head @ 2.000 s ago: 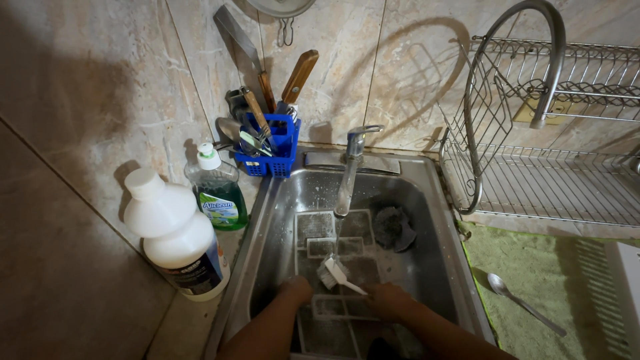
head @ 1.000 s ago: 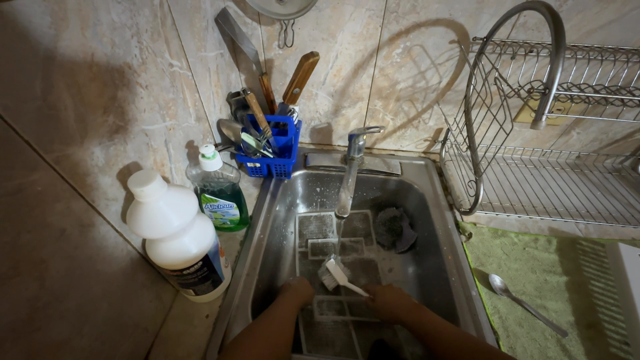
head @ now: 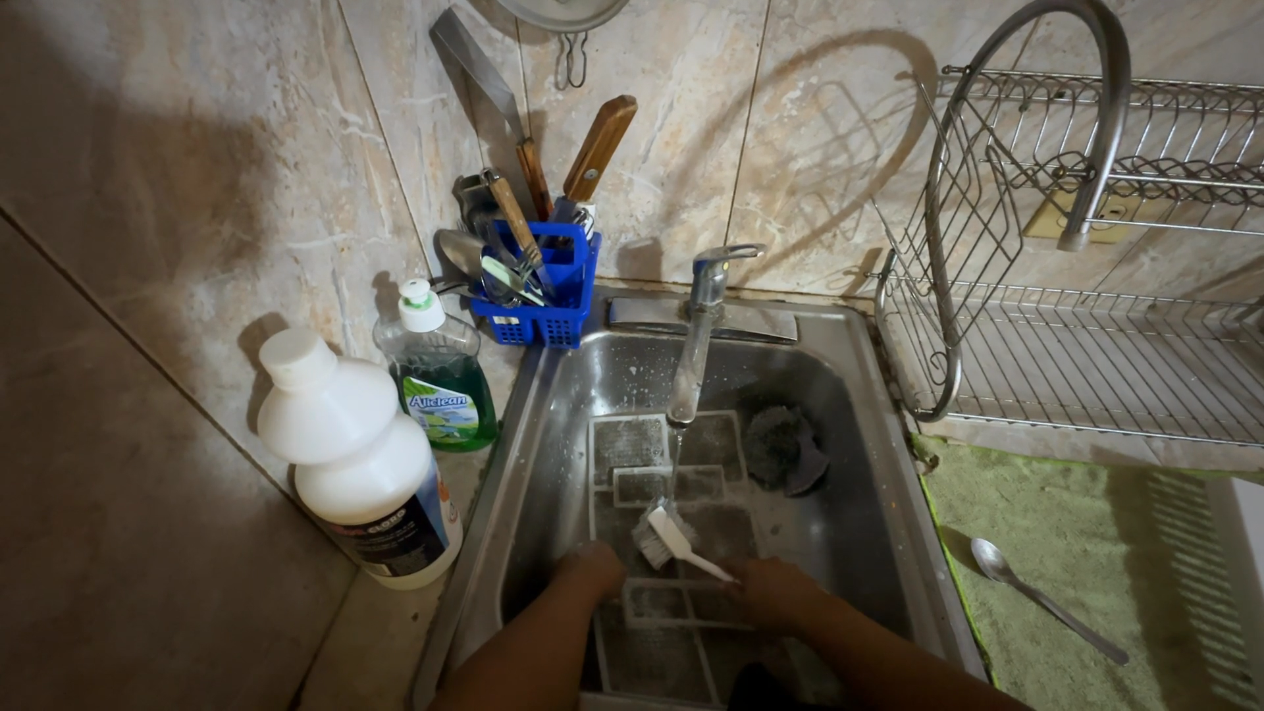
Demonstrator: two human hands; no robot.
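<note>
My right hand (head: 775,595) is closed on the handle of a white scrub brush (head: 675,538), whose bristles are under a thin stream from the faucet (head: 696,365). In the steel sink (head: 869,474) lies a white-framed mesh panel (head: 629,441), probably a filter or screen, with water on it. My left hand (head: 591,573) is at the panel's left edge; its fingers are hard to make out, so its hold is unclear. A dark scouring pad (head: 785,449) rests in the sink's back right part.
Left of the sink stand a white plastic bottle (head: 346,444) and a green dish soap bottle (head: 439,385). Behind them, a blue basket (head: 553,296) holds knives and cutlery. At right are a wire dish rack (head: 1086,355), a green cloth (head: 1066,533) and a metal spoon (head: 1047,599).
</note>
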